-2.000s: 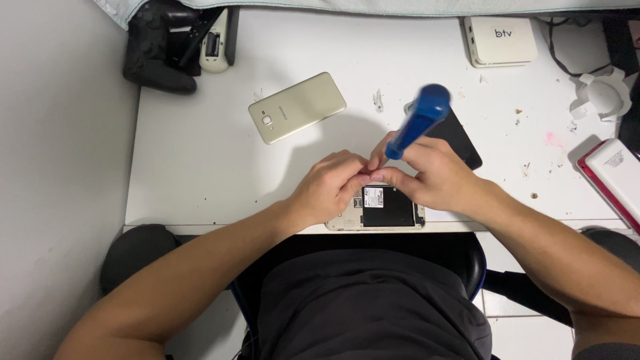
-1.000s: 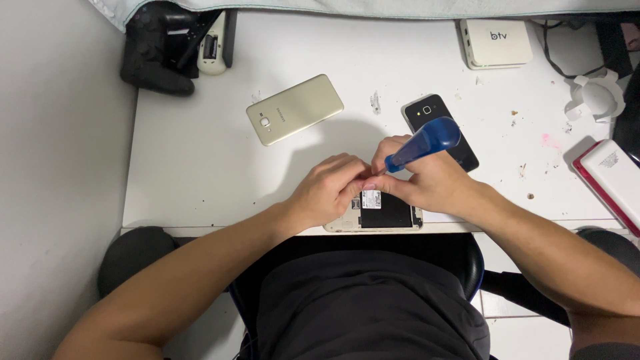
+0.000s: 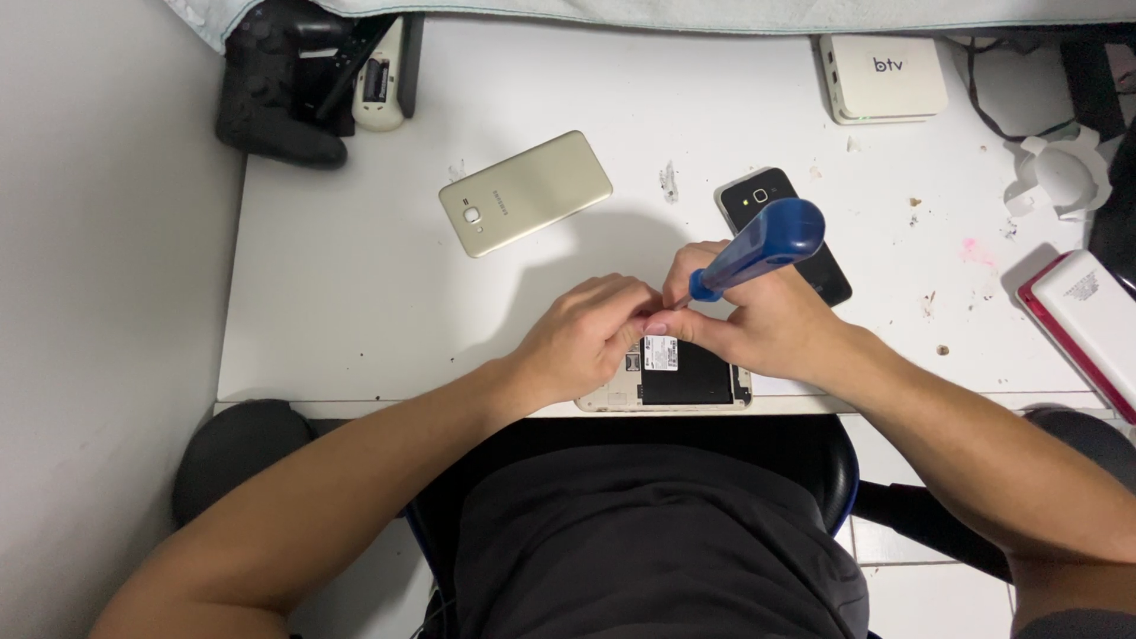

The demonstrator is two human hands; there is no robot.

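A smartphone with its back off (image 3: 621, 390) lies at the table's front edge, its battery bay and a printed label showing. Over its far side my right hand (image 3: 759, 315) holds a blue-handled screwdriver (image 3: 768, 238), tilted, with the handle up to the right; the tip is hidden by fingers. My left hand (image 3: 581, 337) rests on the phone's left part, fingertips bent in and meeting the right thumb. Whether the left fingers pinch something cannot be seen. Beyond my hands lies a gold phone back cover (image 3: 528, 195), camera opening to the left. A black smartphone (image 3: 825, 271) lies partly behind the right hand.
A black game controller (image 3: 266, 98) and an open-backed remote control (image 3: 377, 93) sit at the far left corner of the white table (image 3: 337, 266). Toward the far right are a white set-top box (image 3: 887, 84), cables and a white plastic bracket (image 3: 1056, 173). A white and red device (image 3: 1087, 311) lies at the right edge.
The screwdriver's handle has swung from nearly upright to a lean toward the right, uncovering the black phone's camera end. Both hands have stayed at the opened phone.
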